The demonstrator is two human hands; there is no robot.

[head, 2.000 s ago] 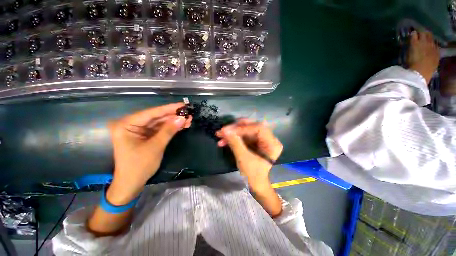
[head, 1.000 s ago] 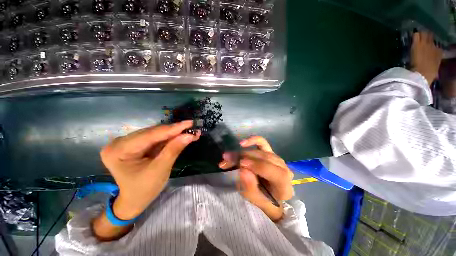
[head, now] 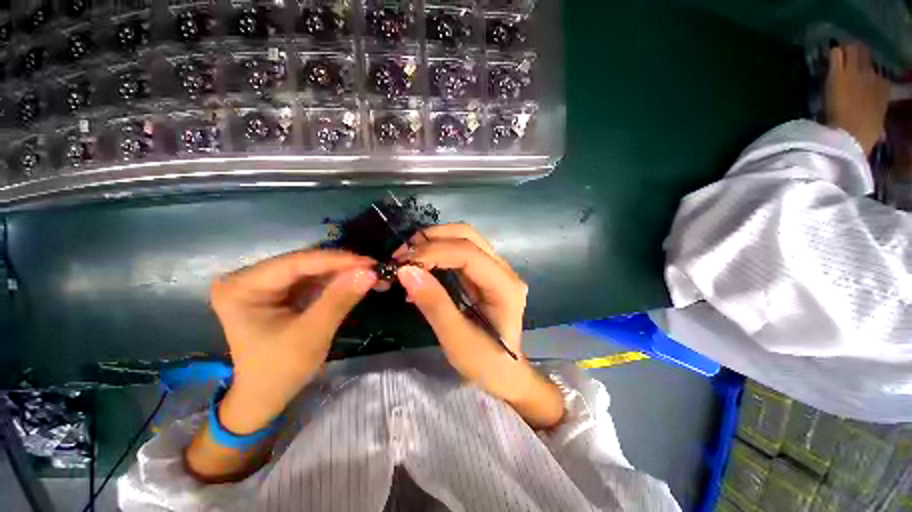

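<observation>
My left hand (head: pixel 285 310) pinches a small dark round module (head: pixel 386 271) between thumb and fingertips, above the mat. My right hand (head: pixel 465 300) touches the same module with its thumb and fingertip. It also holds dark tweezers (head: pixel 487 328), which lie across the palm with their pale tips pointing up and left, away from the module. A heap of tiny black parts (head: pixel 415 211) lies on the mat just beyond my hands, partly hidden by them. The fingertips hide most of the module.
A clear blister tray (head: pixel 300 170) with dark modules in its pockets lies at the far left on the green mat (head: pixel 640 120). Another person's sleeve (head: pixel 790 260) and hand are at the right. Blue bin edges (head: pixel 650 340) and wrapped stacks (head: pixel 800 450) are below right.
My right hand has moved left and up to meet my left hand at the module. The tweezers, blurred before, now point up past the fingers. The left hand dropped slightly towards me.
</observation>
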